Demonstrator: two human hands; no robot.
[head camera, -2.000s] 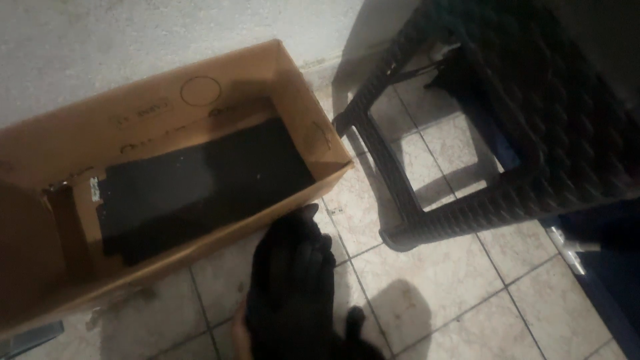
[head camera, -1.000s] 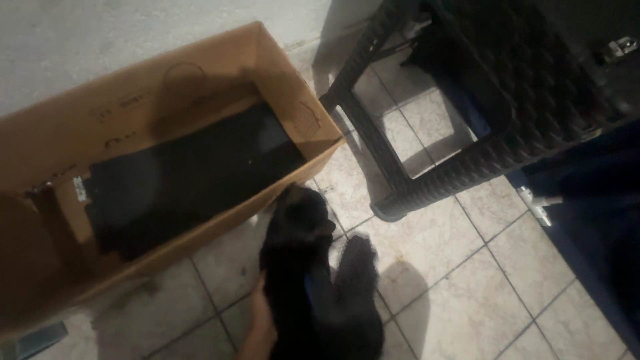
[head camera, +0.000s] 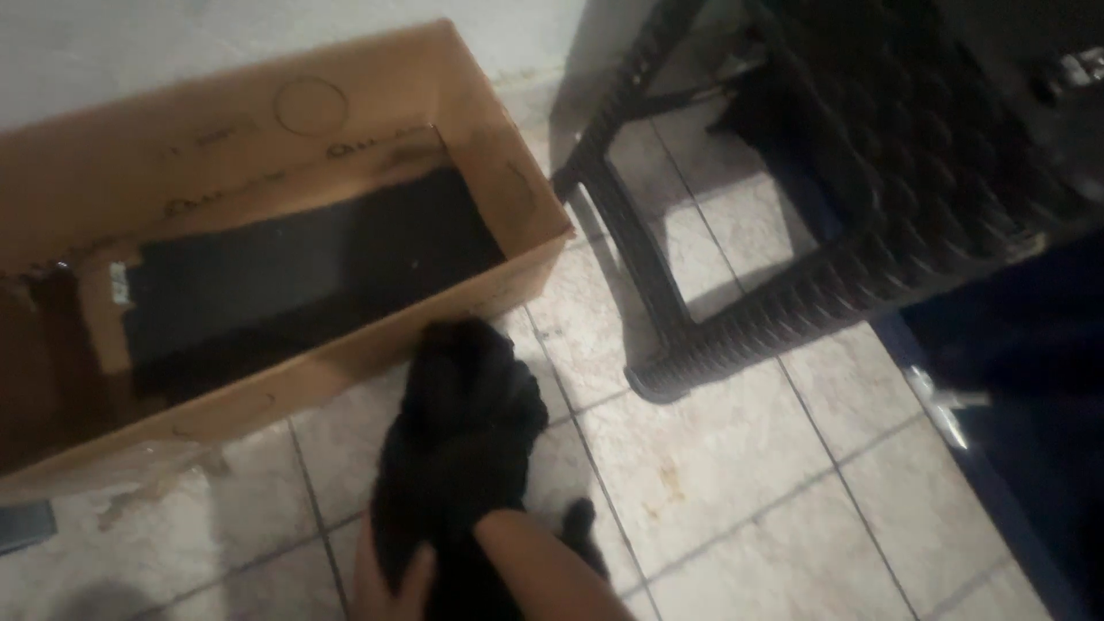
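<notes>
A black furry animal (head camera: 448, 431), blurred, is on the floor at the lower centre, its upper end close against the near side of the cardboard box (head camera: 319, 362). My left hand (head camera: 392, 569) is around the left side of its body, the thumb lying over the fur. From the lower right my right forearm reaches onto the animal. Beyond the wrist my right hand (head camera: 483, 470) is dark and merges with the black fur, so its fingers cannot be made out. A dark, narrow tail-like shape (head camera: 580, 522) shows to the right of the forearm.
The open box has a black sheet (head camera: 302, 276) on its bottom and stands by a pale wall (head camera: 216, 52). A dark woven-pattern plastic stool or chair (head camera: 776, 293) stands at the right on the tiled floor (head camera: 724, 457). Dark blue fabric (head camera: 1026, 371) lies farther right.
My right forearm now reaches across the black animal; a second before, a dark shape was apart at its right side. More of my left hand shows on its body.
</notes>
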